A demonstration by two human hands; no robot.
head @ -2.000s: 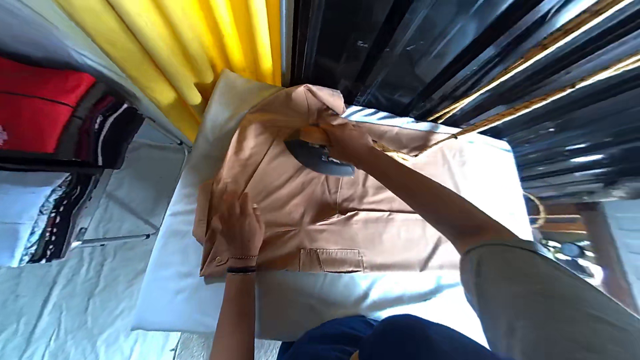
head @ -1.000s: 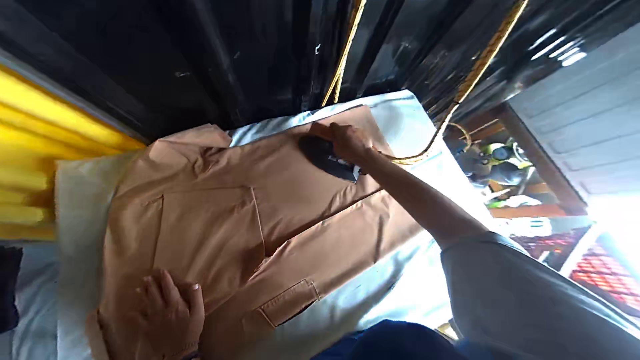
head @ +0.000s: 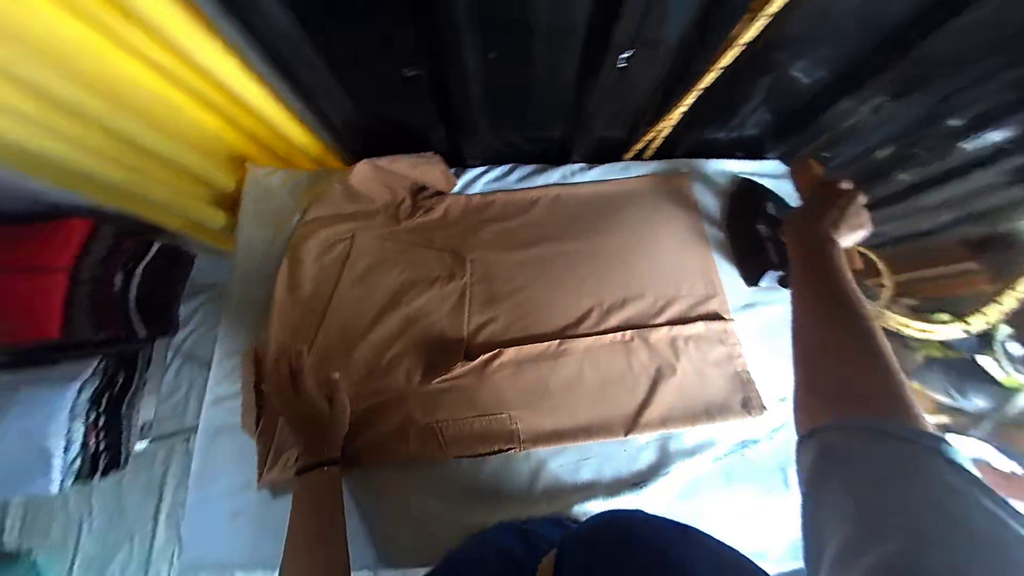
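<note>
A brown cotton garment (head: 576,264) with a sewn pocket lies spread over a table covered with pale cloth (head: 400,512). My left hand (head: 308,408), a dark band at its wrist, rests flat on the garment's lower left part. At the table's far right, my right hand (head: 828,210) is closed around the handle of a dark clothes iron (head: 756,228). The iron is just past the garment's right end, its soleplate turned partly toward the garment; whether it touches the cloth cannot be told.
Folded textiles (head: 72,280) are stacked at the left beside a yellow curtain (head: 136,104). A black corrugated wall (head: 520,80) borders the table's far edge. A yellow rope or wrapped cord (head: 712,72) hangs before it and loops (head: 952,324) near my right forearm.
My right hand has carried the iron rightward from on top of the garment to beyond its right end. My left hand remains on the garment's left part. The view has turned.
</note>
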